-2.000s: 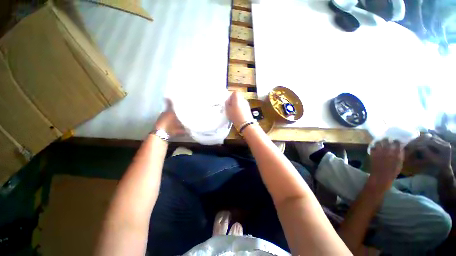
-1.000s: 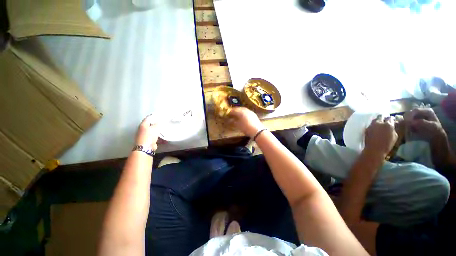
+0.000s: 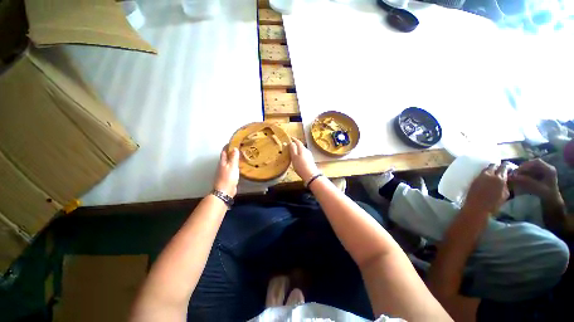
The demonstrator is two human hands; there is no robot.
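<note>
A wood-grain base (image 3: 261,154) is held between my two hands at the table's front edge. Its outside with moulded ridges and a small round vent faces up. My left hand (image 3: 230,168) grips its left rim and my right hand (image 3: 301,160) its right rim. A white edge shows just under the base; the rest of that white part is hidden. A second wood-grain base (image 3: 335,133) lies open side up to the right, with a small black fan inside. A dark base (image 3: 418,127) lies open side up further right.
A large open carton (image 3: 63,126) stands at the left. Pallet slats (image 3: 277,74) show between the white sheets. Another person's hands (image 3: 494,184) work beside a white part (image 3: 461,178) at the right. Dark parts (image 3: 402,20) and white parts lie at the back.
The wood-grain base nearest me was lifted from the pallet slats, turned outside up and brought left over the white part. Both my hands now hold it. The camera view has shifted slightly.
</note>
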